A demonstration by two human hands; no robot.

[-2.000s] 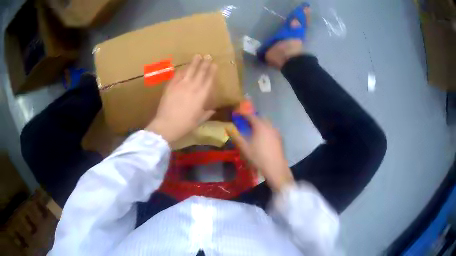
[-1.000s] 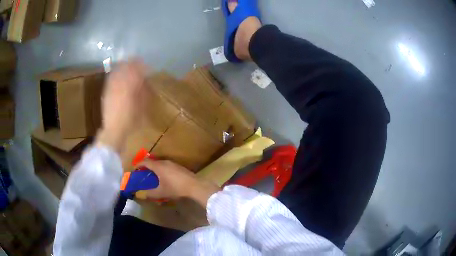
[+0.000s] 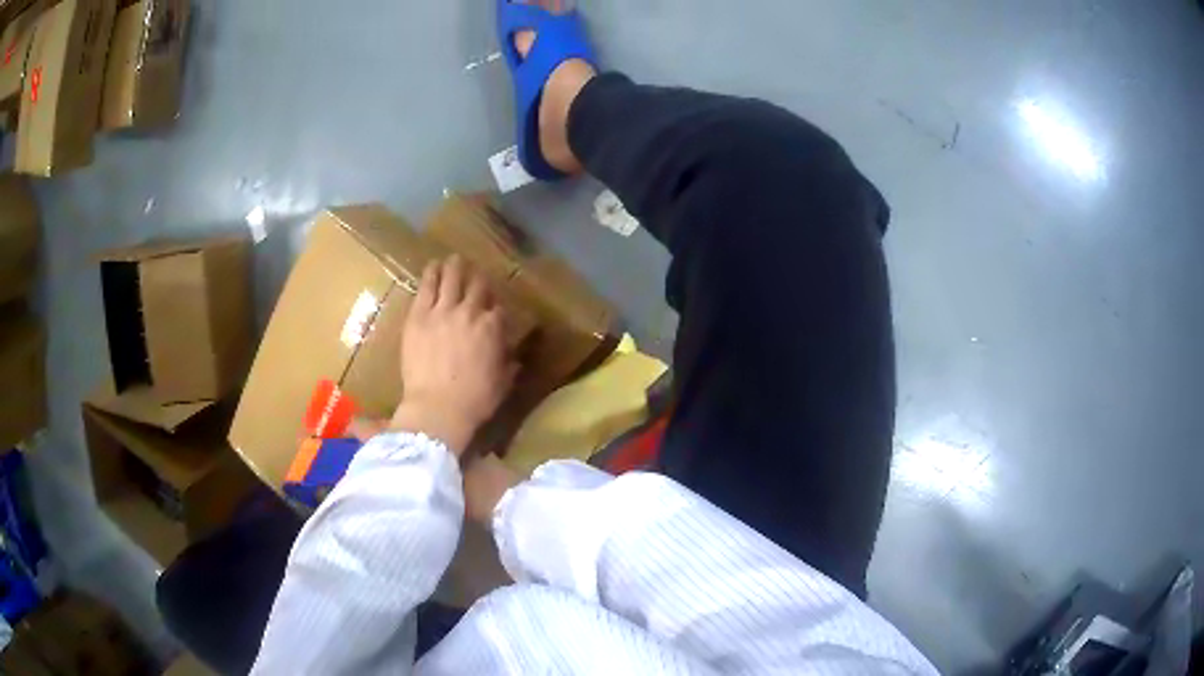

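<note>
A closed brown carton (image 3: 301, 310) lies tilted between the legs, its flap seam running diagonally. A red-orange label (image 3: 330, 408) sits across the seam at the lower end. My left hand (image 3: 457, 346) rests on the carton's right side near the top edge, fingers close together, gripping nothing. My right hand (image 3: 371, 429) passes under my left wrist and is mostly hidden by it. It holds the blue and orange tape gun (image 3: 321, 465) at the carton's lower edge, beside the label.
Another brown carton (image 3: 561, 314) is right of the work, with pale yellow backing paper (image 3: 588, 412) below it. Part of a red stool (image 3: 636, 449) shows by the leg. Open cartons (image 3: 198, 317) stand at left, more cartons (image 3: 64, 86) at upper left. Paper scraps (image 3: 507, 169) lie on the floor.
The view has swung left. The carton has turned, its seam now diagonal. The tape gun has moved from the near right to the carton's lower left edge. My left hand has come back onto the carton.
</note>
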